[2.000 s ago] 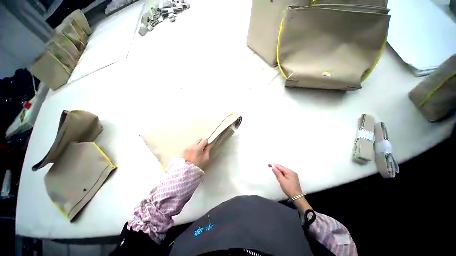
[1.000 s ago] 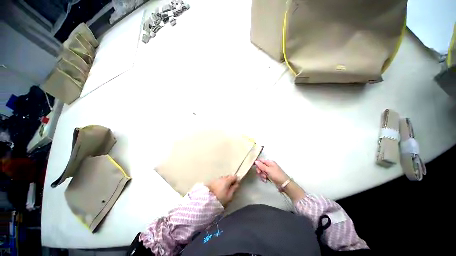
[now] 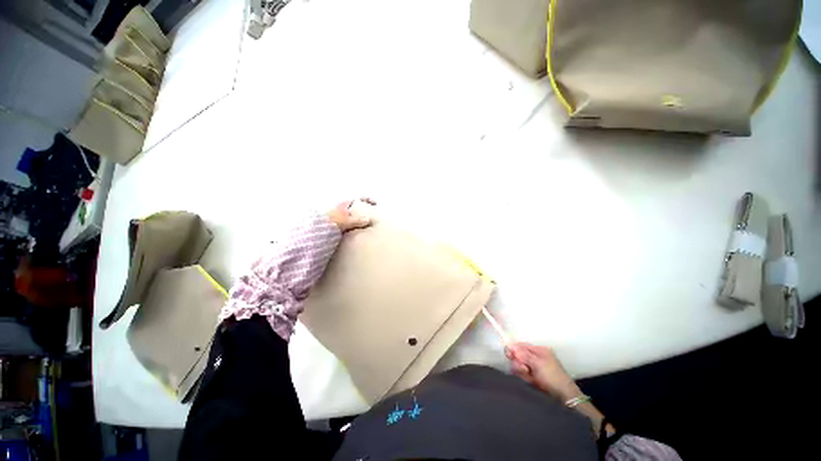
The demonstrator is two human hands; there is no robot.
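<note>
A flat beige bag body (image 3: 396,293) with a dark round snap and yellow edge piping lies on the white table in front of me. My left hand (image 3: 353,214) rests at its far left edge; whether the fingers grip it is unclear. My right hand (image 3: 533,362) is to the right of the bag and holds a thin pale strip (image 3: 496,324). The strip's far end reaches the bag's edge near the yellow piping.
Another folded bag (image 3: 171,315) lies at the left, partly behind my sleeve. A large bag (image 3: 671,63) stands at the far right. Two rolled straps (image 3: 745,252) lie near the right edge of the table (image 3: 621,297). Several bags (image 3: 121,94) stand far left.
My left hand has moved from the bag's near edge to its far left side. My right hand has drawn away to the right and nearer me. The snap on the bag now shows.
</note>
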